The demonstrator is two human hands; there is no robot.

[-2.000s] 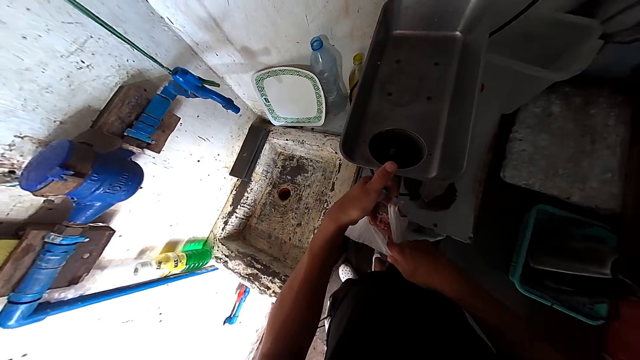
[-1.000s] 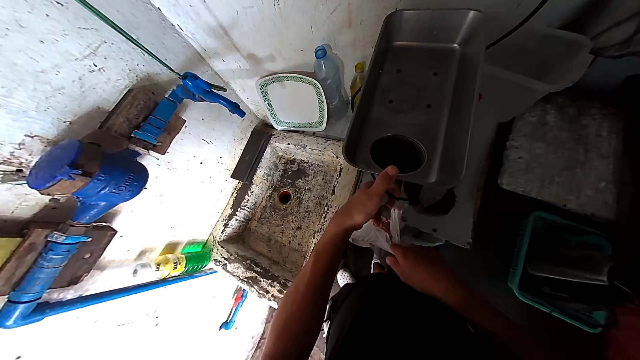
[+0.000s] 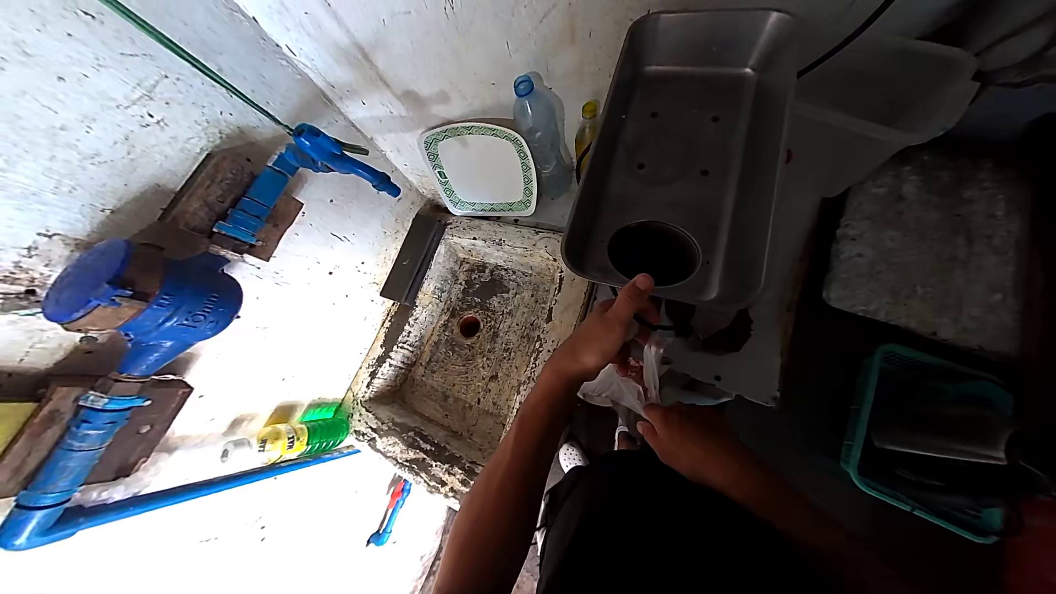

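Observation:
My left hand [image 3: 606, 334] is just below the near rim of a metal tray [image 3: 701, 124] that has a round dark opening and several small holes. Its thumb lies by the opening; its lower fingers are hidden in shadow, so what they grip is unclear. My right hand [image 3: 681, 437] pinches the edge of a clear plastic bag [image 3: 615, 388] below the tray. Something reddish, possibly ground meat, shows in the bag beside the left fingers. Left of the hands is a worn concrete sink [image 3: 462, 355] with a round drain hole.
A green-rimmed plate [image 3: 483, 169], a clear plastic bottle [image 3: 540, 132] and a yellow bottle [image 3: 587, 132] stand behind the sink. Blue pipes with a faucet [image 3: 338, 157] line the left wall, near a green bottle [image 3: 326, 433]. A teal basket [image 3: 862, 412] is at right.
The left hand stays near the tray's opening, and the right hand remains at the bag. Little else has plainly changed.

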